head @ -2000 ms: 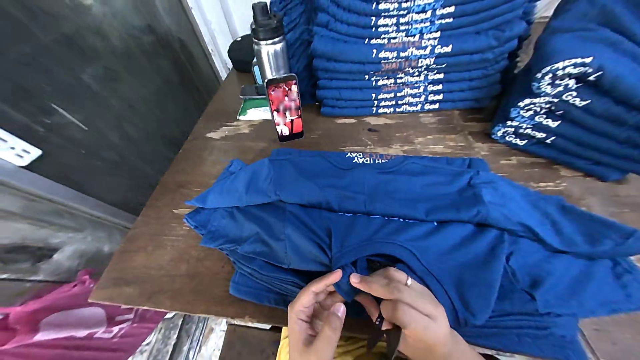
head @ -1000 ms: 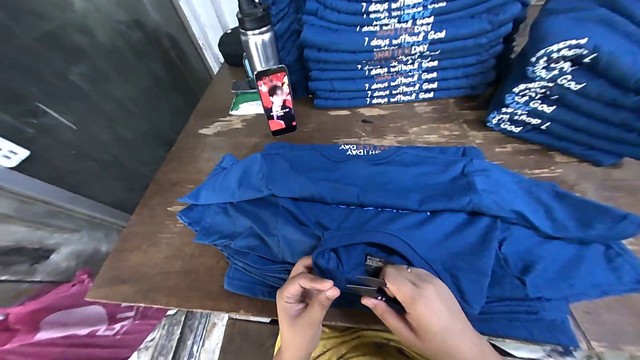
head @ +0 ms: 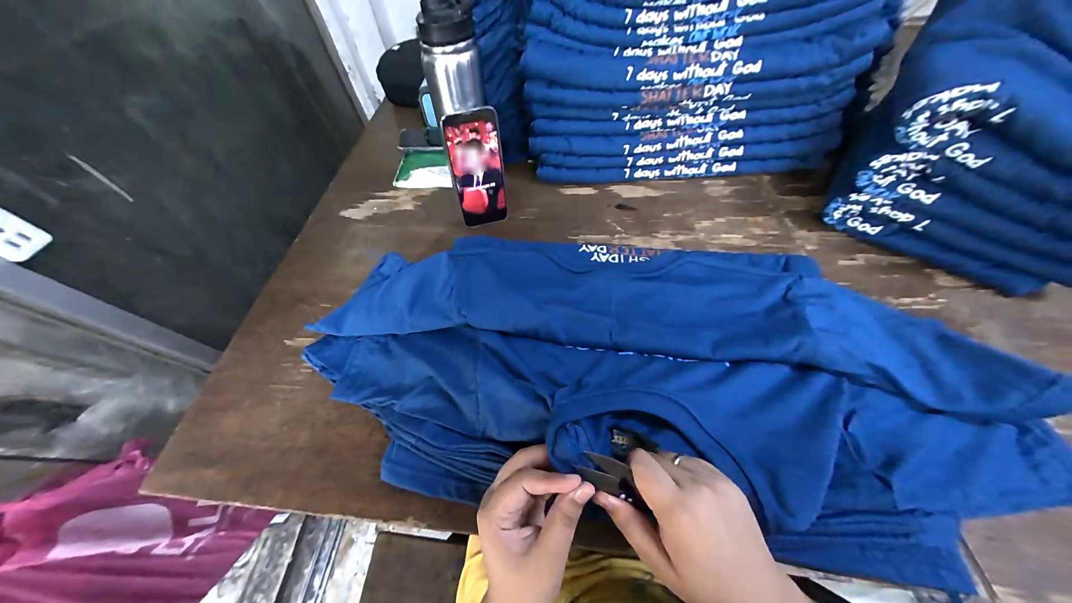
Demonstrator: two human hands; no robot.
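A pile of blue T-shirts [head: 519, 368] lies on the wooden table, the top one with its round neckline [head: 636, 402] turned toward me. My right hand [head: 687, 511] grips small dark thread snips [head: 605, 476], their blades apart at the neckline's near edge. Close to the blade tips, my left hand [head: 532, 519] pinches thumb and forefinger together on the collar's edge or a thread; which one is too small to tell. A dark neck label [head: 621, 439] shows inside the collar, partly behind my right fingers.
Folded blue shirts [head: 687, 109] are stacked at the back, with another stack [head: 971, 167] at the right. A phone [head: 476, 167] leans against a steel bottle [head: 452, 75]. Magenta cloth [head: 109, 528] hangs at lower left, beyond the table edge [head: 293, 511].
The snips pointed down below my right hand two seconds ago; now they point left across the neckline. My left hand has stayed beside the collar.
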